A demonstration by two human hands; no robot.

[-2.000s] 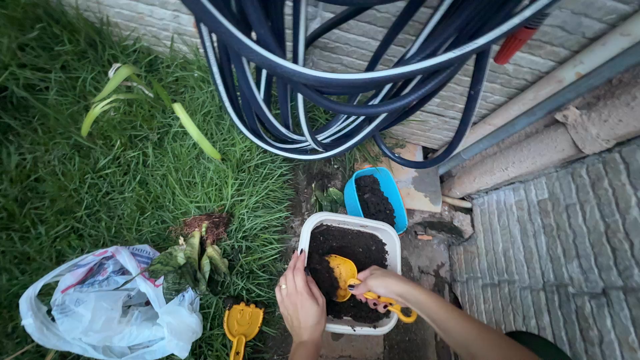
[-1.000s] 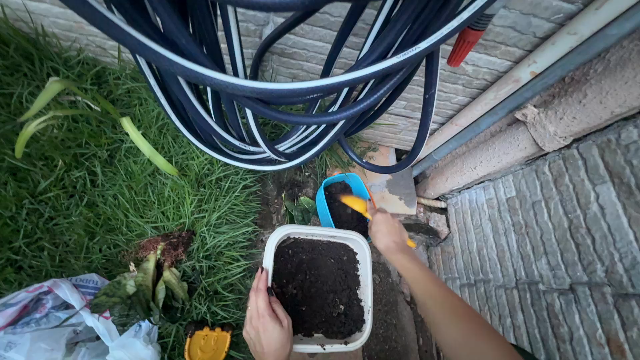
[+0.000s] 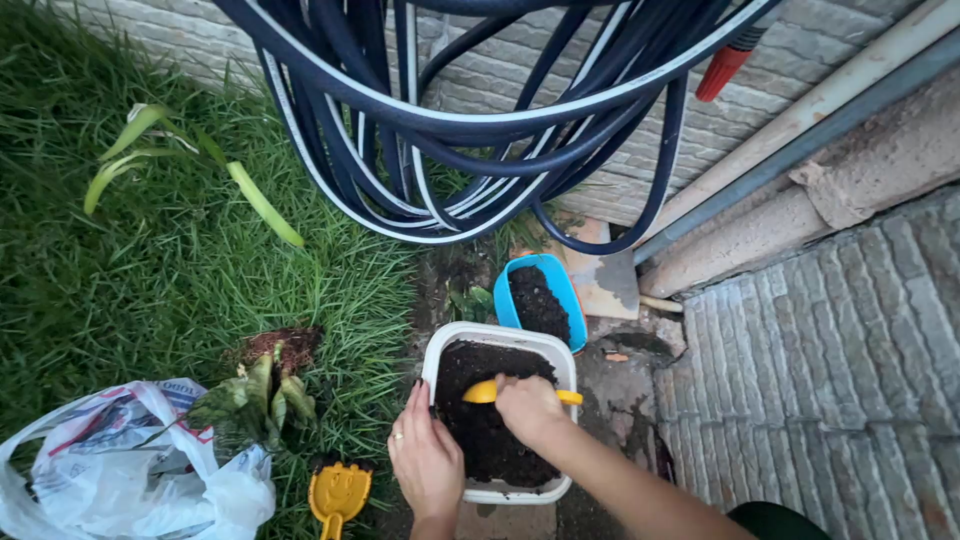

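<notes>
A white plastic tub [image 3: 566, 450] holds dark soil [image 3: 487, 442]. My right hand [image 3: 529, 405] is closed around a yellow toy shovel [image 3: 481, 391], whose scoop rests at the soil inside the tub. My left hand [image 3: 427, 457], a ring on one finger, lies along the tub's left rim with its fingertips at the edge. Just behind the tub stands a blue plastic container [image 3: 504, 296] with more dark soil in it. A yellow toy rake or scoop [image 3: 340, 491] lies on the grass to the left of my left hand.
An uprooted plant [image 3: 262, 397] with exposed roots and a plastic bag [image 3: 142, 480] lie on the grass. A coiled blue garden hose [image 3: 480, 150] hangs above the containers. Pipes [image 3: 810, 127] run beside the textured wall [image 3: 810, 360] at right.
My right hand has moved with the yellow shovel from the blue container back to the white tub. My left hand has stayed at the tub's left side.
</notes>
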